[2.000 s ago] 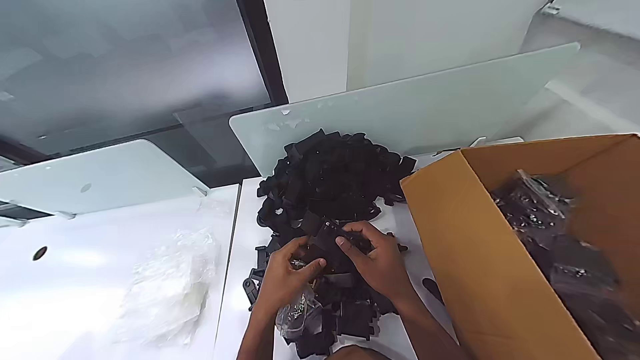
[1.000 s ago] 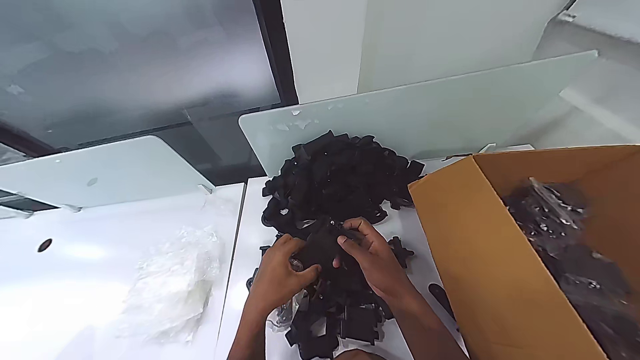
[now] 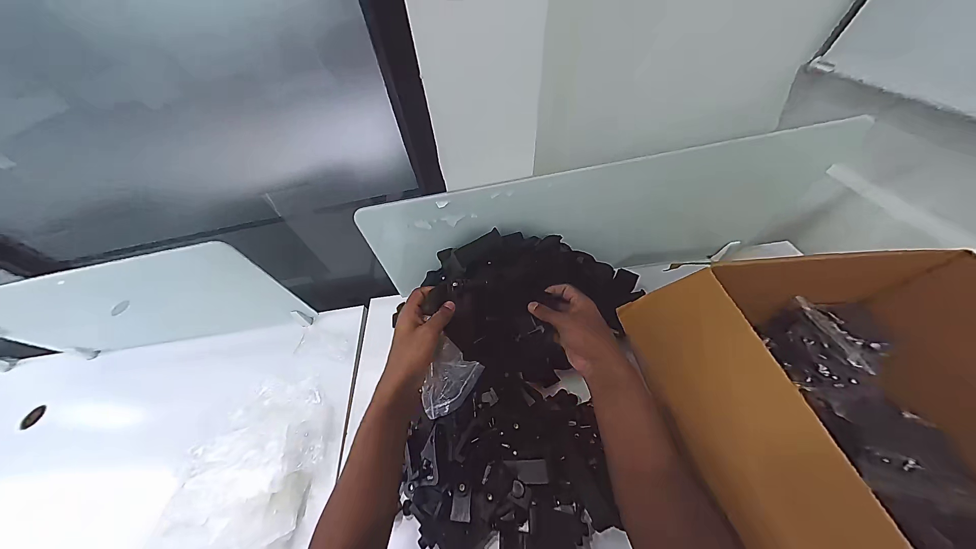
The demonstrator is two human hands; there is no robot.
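My left hand [image 3: 424, 320] pinches a small black part [image 3: 441, 296] between thumb and fingers, at the left edge of a heap of black straps or fabric parts [image 3: 526, 259]. A clear plastic bag [image 3: 450, 385] hangs or lies just below that hand. My right hand [image 3: 570, 320] is over the heap's right side, thumb and forefinger around something dark; whether it grips a piece cannot be made out against the black. Nearer to me, between my forearms, is a second pile of small black parts [image 3: 511, 465] with metal bits.
An open cardboard box [image 3: 717, 396] at the right holds dark items in clear plastic bags [image 3: 839, 358]. Crumpled clear plastic [image 3: 252, 457] lies on the white table [image 3: 84, 465] at the left. A frosted divider panel [image 3: 625, 191] stands behind the heap.
Both hands have moved from the nearer pile up to the far heap and have spread apart. Earlier they were close together around a black piece.
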